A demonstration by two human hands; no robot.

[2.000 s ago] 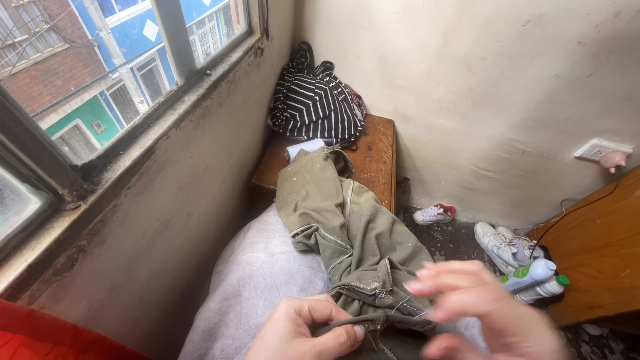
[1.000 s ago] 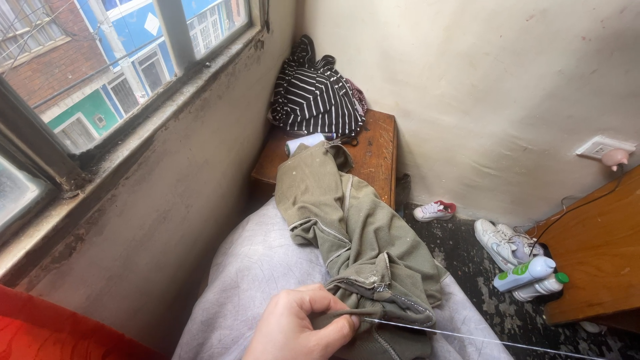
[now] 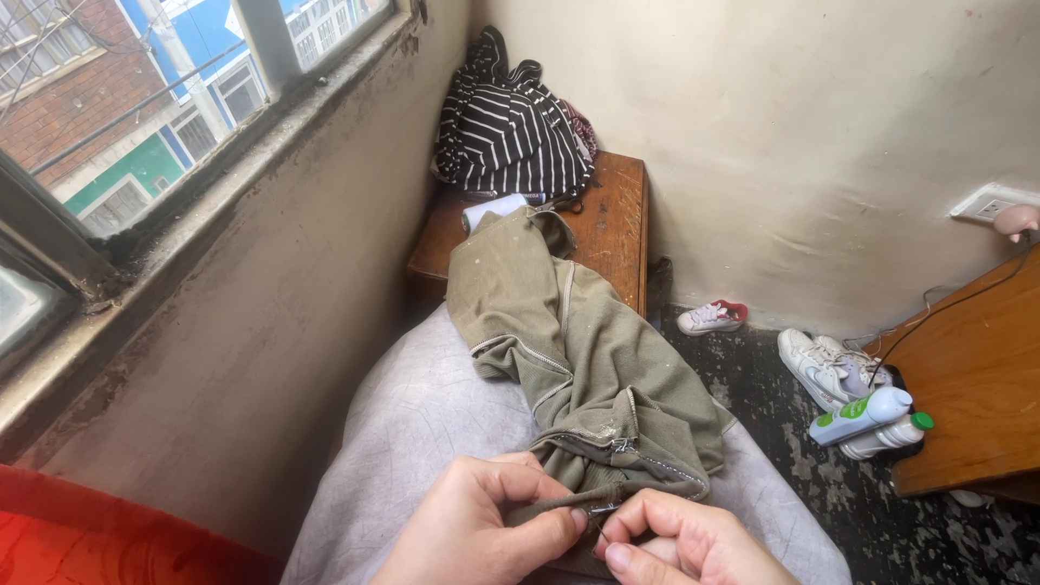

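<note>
An olive-green zippered garment (image 3: 617,341) lies inside out over a grey cloth (image 3: 414,406) and the edge of a wooden cabinet. My left hand (image 3: 496,520) pinches the garment's folded edge between thumb and forefinger, beside a small metal zipper part (image 3: 603,509). Close on its right, my right hand (image 3: 682,540) has its thumb and fingertips together at the same edge, on a thin dark thing that looks like a needle. The white thread is hard to make out here. A white spool (image 3: 494,211) lies on the cabinet behind the garment, near scissors (image 3: 569,203).
A striped black-and-white cloth bundle (image 3: 516,130) sits on the wooden cabinet (image 3: 617,219). A window ledge (image 3: 244,179) runs along the left, above red fabric (image 3: 97,536). Right, on the worn floor, are sneakers (image 3: 812,370), a small shoe (image 3: 712,318) and bottles (image 3: 865,414) beside wooden furniture (image 3: 975,390).
My right hand, out of view a second ago while a white thread stretched to the right, is back at the garment's edge beside my left hand. The left hand still holds the fabric.
</note>
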